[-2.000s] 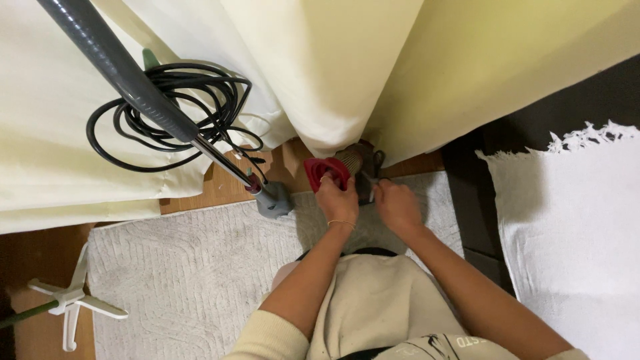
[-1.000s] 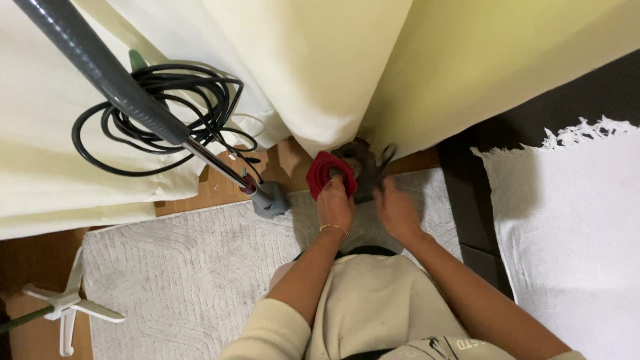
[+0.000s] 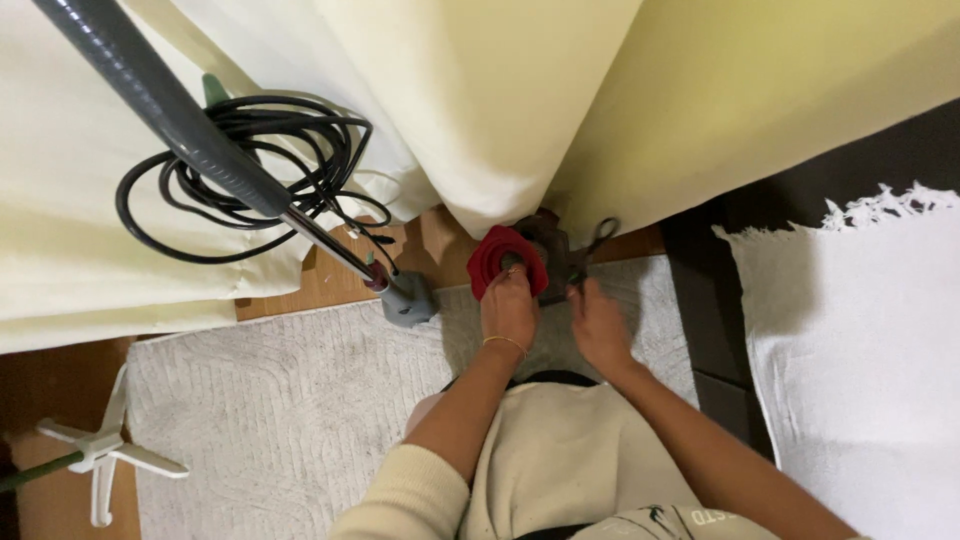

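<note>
My left hand point(image 3: 511, 304) grips a red, ring-shaped part point(image 3: 491, 251), its fingers in the round opening where something ribbed shows. Just right of that part is a dark, partly see-through container point(image 3: 553, 251), low by the curtain's hem. My right hand point(image 3: 598, 319), somewhat blurred, is closed on a dark, thin tool point(image 3: 589, 259) with a loop at its upper end, perhaps scissors, beside the container. What the tool's other end touches is hidden.
A grey vacuum wand point(image 3: 322, 244) with a floor head point(image 3: 409, 298) and a coiled black cable point(image 3: 262, 161) are at the left. Yellow curtains point(image 3: 480, 97) hang ahead. Below lie a pale rug point(image 3: 285, 420) and a white stand base point(image 3: 105, 446); a white fringed cloth point(image 3: 862, 337) is at right.
The red part is turned, with its round opening now more toward the camera. The dark looped tool shows more clearly above my right hand than two seconds ago.
</note>
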